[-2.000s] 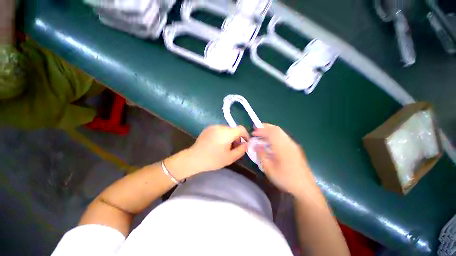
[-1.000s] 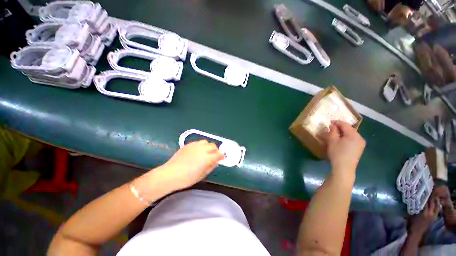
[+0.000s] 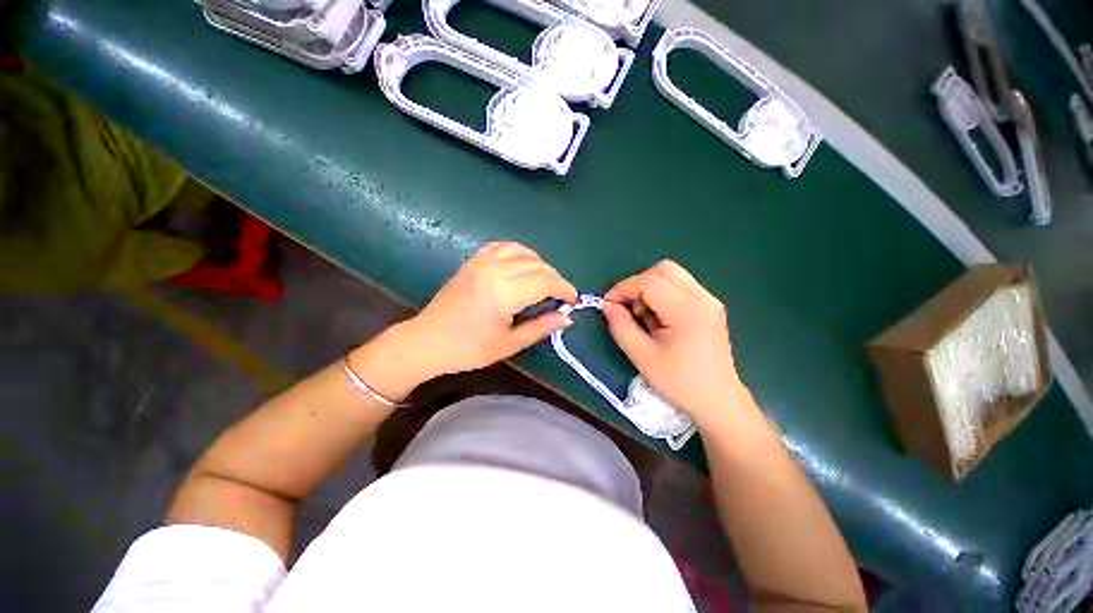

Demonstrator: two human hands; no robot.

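A white housing frame (image 3: 596,381) lies at the bench's near edge, its rounded loop end away from me and its disc end toward the lower right. My left hand (image 3: 495,309) pinches the loop's rounded end from the left with thumb and fingers. My right hand (image 3: 674,329) pinches the same rounded end from the right, its palm over part of the frame's right side. The fingertips of both hands are close together. Whether a small clear piece is between them cannot be told.
An open cardboard box (image 3: 959,365) of shiny clear pieces stands at the right. Laid-out frames (image 3: 491,108) lie ahead, a single frame (image 3: 737,102) beside them, and stacked frames (image 3: 306,26) at the upper left. Line pieces (image 3: 989,132) lie beyond the pale line. More frames (image 3: 1061,569) are at the lower right.
My right hand has left the box and come back to the frame. My left hand has moved to the loop's rounded end. The frame is now turned more steeply in view, and the view has shifted.
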